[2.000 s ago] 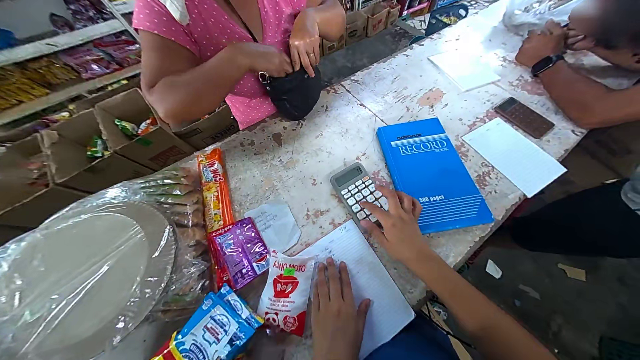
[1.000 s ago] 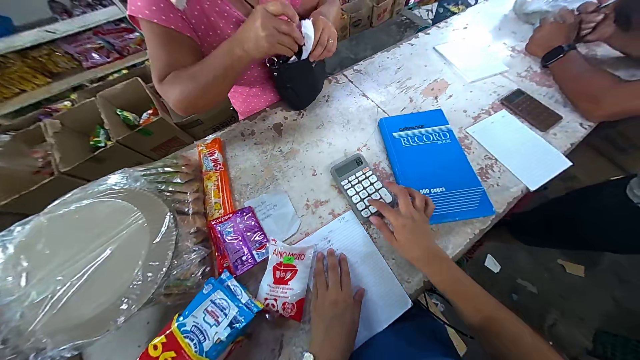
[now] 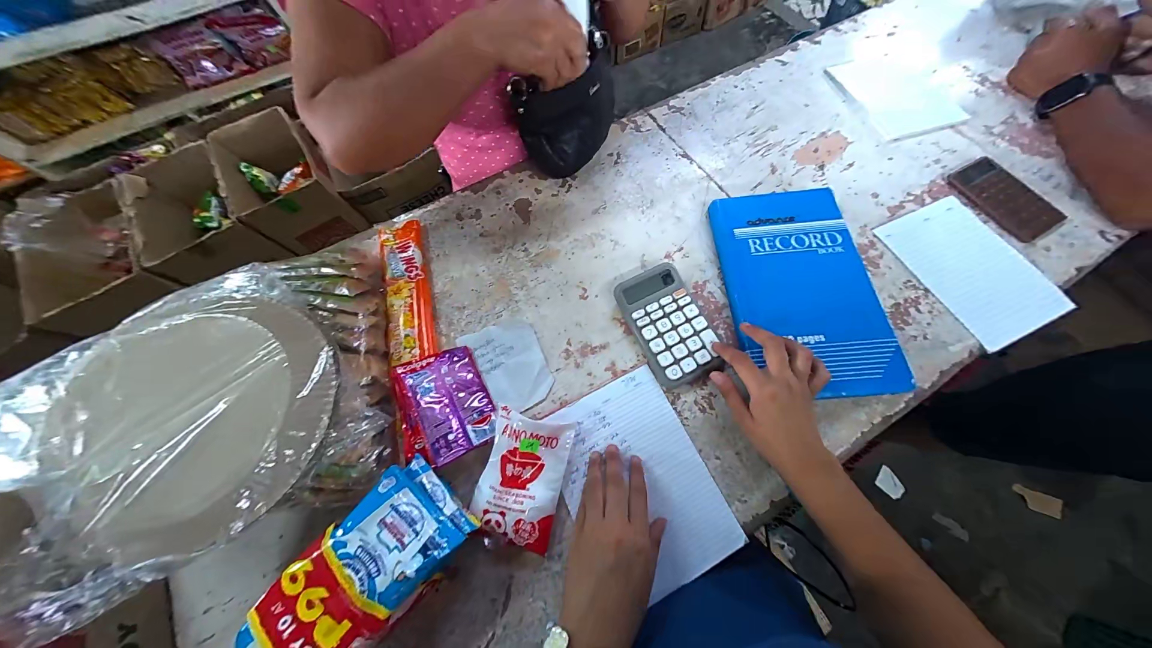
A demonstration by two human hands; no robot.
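Note:
My left hand (image 3: 615, 540) lies flat on a lined sheet of paper (image 3: 688, 486) that bears handwriting. With fingers spread, my right hand (image 3: 774, 387) reaches to the lower right keys of a grey calculator (image 3: 666, 324) and partly overlaps a blue record book (image 3: 810, 288). Left of the sheet lie a white and red seasoning packet (image 3: 522, 477), a purple sachet pack (image 3: 447, 405), an orange packet (image 3: 408, 297) and a blue and red packet (image 3: 378, 549). A smaller note (image 3: 508, 364) rests between the purple pack and the calculator.
Plastic-wrapped round goods (image 3: 207, 423) cover the counter's left end. Across the worn counter, a person in pink holds a black pouch (image 3: 567, 117). Another person's watched wrist (image 3: 1075, 94) is at the right, near a brown calculator (image 3: 1006, 198) and paper (image 3: 976, 270). Open cardboard boxes (image 3: 261, 180) stand beyond.
Across the counter, the person's hand has come up from the pouch with something white. My right hand has shifted slightly off the calculator's keys toward its lower right edge. My left hand stays on the sheet.

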